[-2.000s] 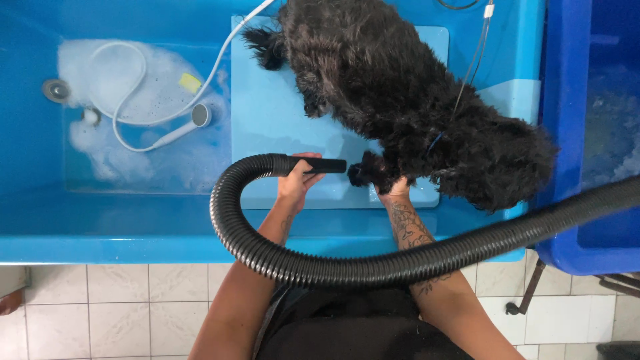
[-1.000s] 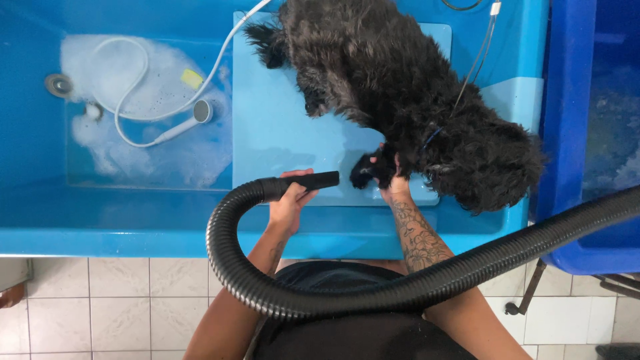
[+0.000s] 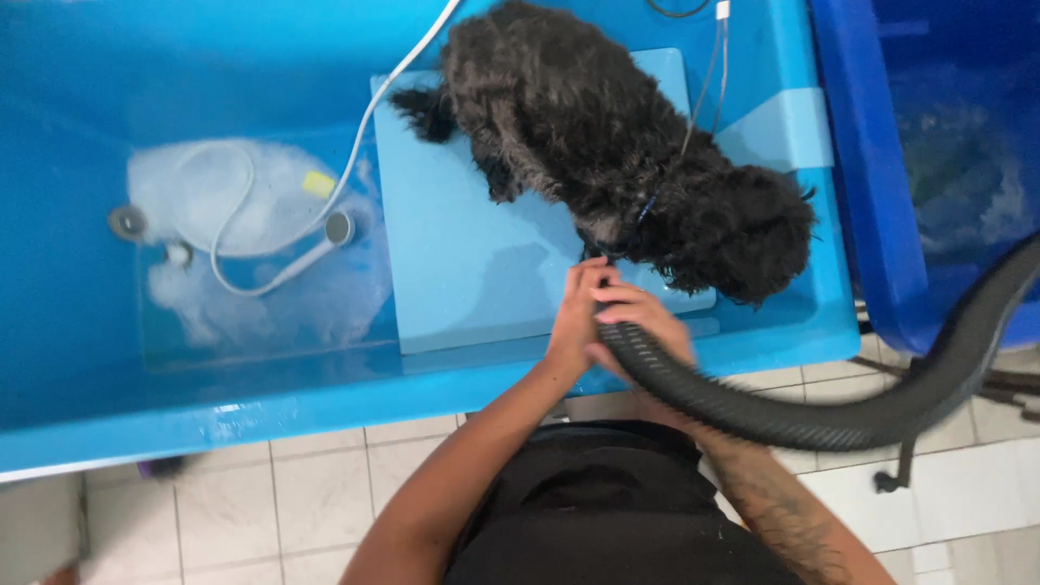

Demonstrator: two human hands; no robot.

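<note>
A black curly-coated dog [image 3: 569, 114] stands on a light blue board in the blue tub, its head at the right. Just below its chest, both my hands meet at the end of a black corrugated dryer hose [image 3: 756, 414]. My left hand [image 3: 578, 305] closes round the nozzle end from the left. My right hand [image 3: 642, 317], slightly blurred, lies over the hose end from the right. The nozzle tip is largely hidden by my fingers and the dog's fur. A thin tether runs up from the dog's neck.
A white hand shower [image 3: 313, 252] and its hose lie in foamy water at the tub's left, near a drain [image 3: 127, 222] and a yellow object [image 3: 318, 184]. The blue tub's front rim [image 3: 309, 422] runs before me. A darker blue tub [image 3: 873, 179] stands at right.
My right hand has let go of the dog's paw and come to the hose end. My left hand has brought the nozzle right, and the hose no longer loops out to the left.
</note>
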